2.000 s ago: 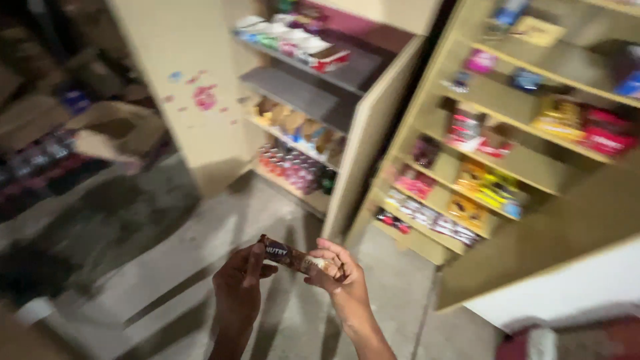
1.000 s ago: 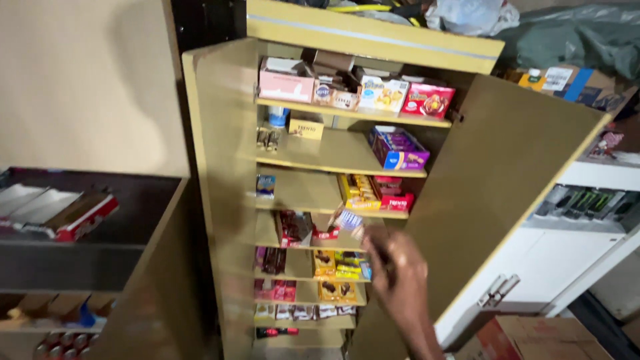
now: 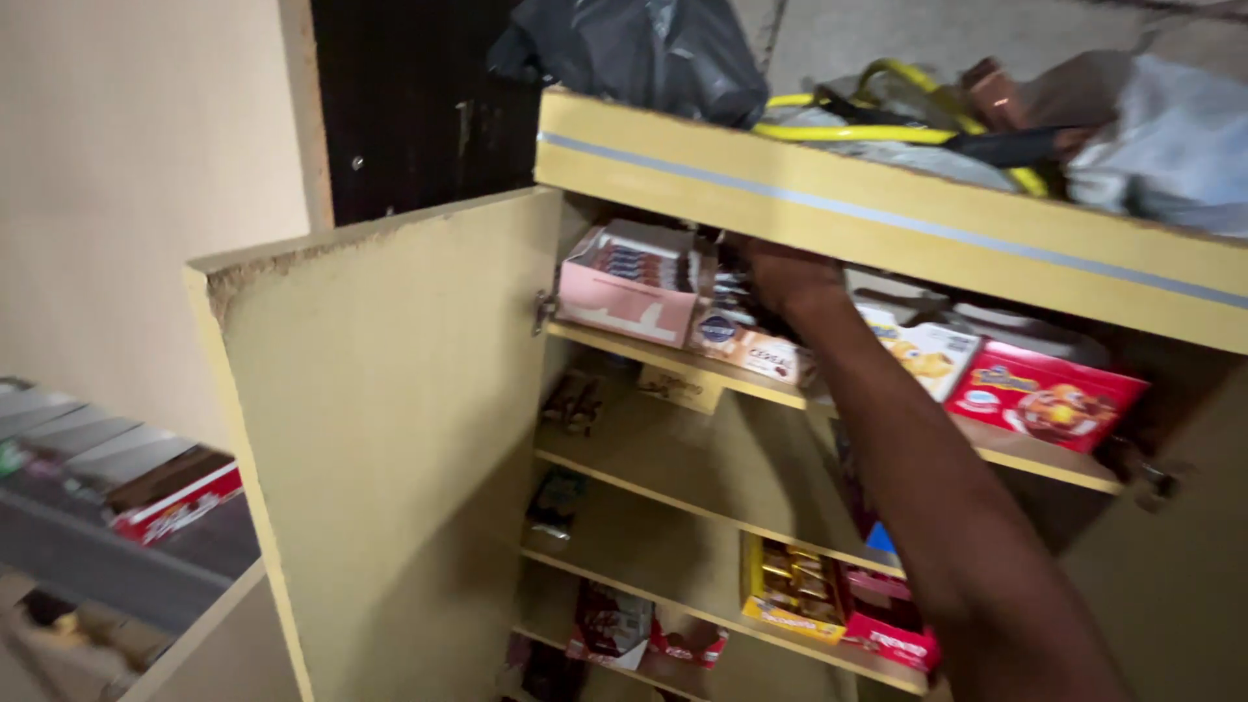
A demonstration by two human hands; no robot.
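My right hand (image 3: 790, 273) reaches into the top shelf of a yellowish wooden cabinet, at an open cereal bar box (image 3: 746, 349) that holds wrapped bars. Its fingers are in shadow, so whether they hold anything cannot be told. Left of that box stands a pink box (image 3: 629, 302) of wrapped bars. To the right of the forearm are a white and yellow box (image 3: 921, 356) and a red box (image 3: 1048, 395) with food pictured on it. My left hand is out of view.
The cabinet's left door (image 3: 390, 448) stands open toward me, its right door (image 3: 1160, 575) at the right edge. Lower shelves hold a yellow box (image 3: 795, 590) and other snack boxes. A black plastic bag (image 3: 643, 58) and a yellow-handled tool (image 3: 877, 132) lie on top. Another shelf unit (image 3: 88, 546) is at left.
Two seconds ago both hands held a wrapped bar low in front of the shelves. The right hand has since gone up into the top shelf; the left has left the view. The view has moved closer.
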